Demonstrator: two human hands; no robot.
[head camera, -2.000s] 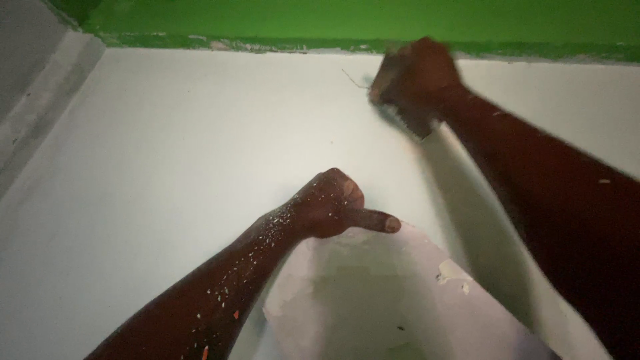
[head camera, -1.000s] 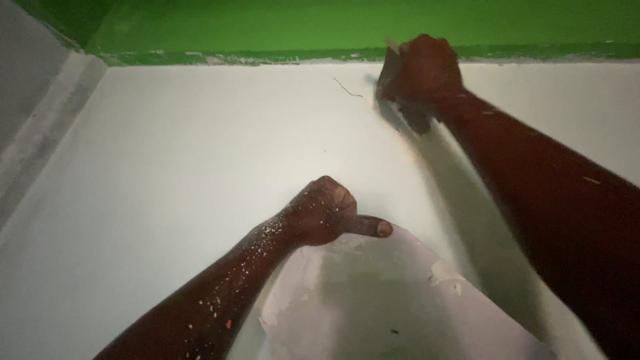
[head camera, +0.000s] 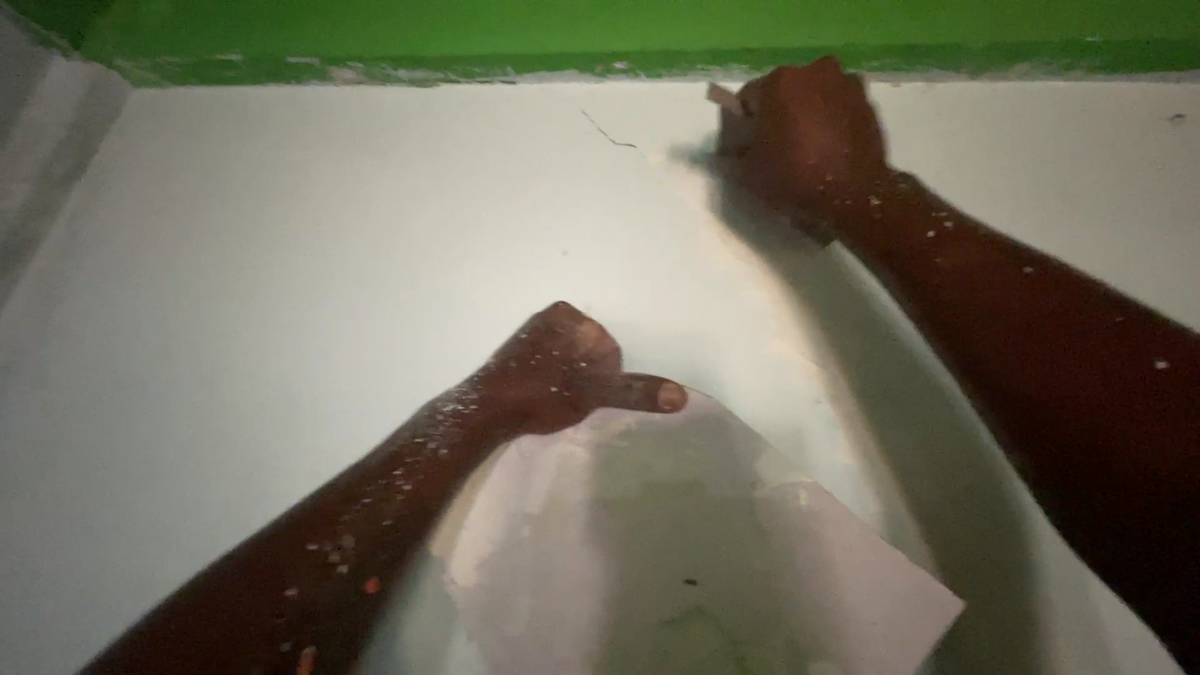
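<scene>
My left hand (head camera: 581, 370) is closed on the upper edge of a pale, stained sheet (head camera: 703, 525), its thumb lying along the edge. The sheet's pointed corner hangs at the lower right. Higher up, my right hand (head camera: 811, 141) is closed around a small flat tool (head camera: 724, 98), of which only a bit shows beside the fingers; its kind cannot be told. This hand is against the white surface (head camera: 375, 225), just below the green band. Pale specks dot both forearms.
A green painted band (head camera: 562, 33) with a rough, chipped lower edge runs along the top. A grey ledge or moulding (head camera: 66, 141) borders the white surface at the left. A thin dark crack or thread (head camera: 609, 131) shows left of my right hand.
My right hand stays near the green edge, with only a slight shift and less blur than two seconds ago. The left hand keeps its hold on the sheet.
</scene>
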